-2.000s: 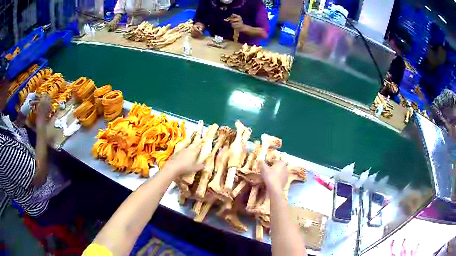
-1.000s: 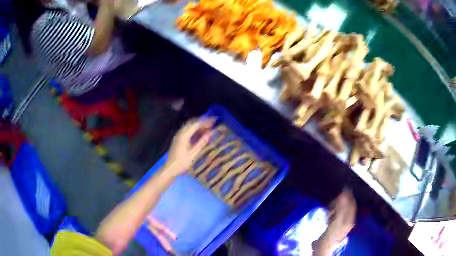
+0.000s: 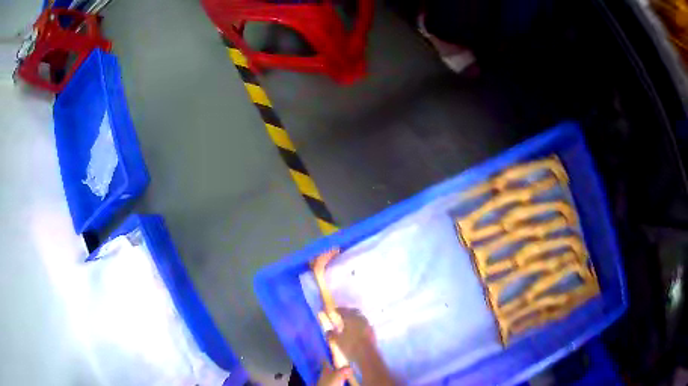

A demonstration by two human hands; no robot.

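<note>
A blue tote (image 3: 445,186) lies tilted across the lower right. Tan figurine legs (image 3: 532,245) lie in a packed row at its right end. A white liner sheet (image 3: 411,290) shows left of them. A figurine leg (image 3: 325,283) lies lengthwise along the tote's left end; its lower part is blurred. My right hand (image 3: 360,343) is closed around its middle. My left hand (image 3: 332,375) is at its lower end, mostly cut off by the bottom edge, so its grip is unclear.
A second blue tote (image 3: 124,143) holding a white sheet stands on the grey floor at left. Another blue tote (image 3: 177,283) with white sheeting is below it. Red stools (image 3: 302,38) stand at the top and upper left. Yellow-black tape (image 3: 277,137) crosses the floor.
The view has swung down and left from the bench to the tote and floor. My hands have left the bench heap and are together at the tote's left end.
</note>
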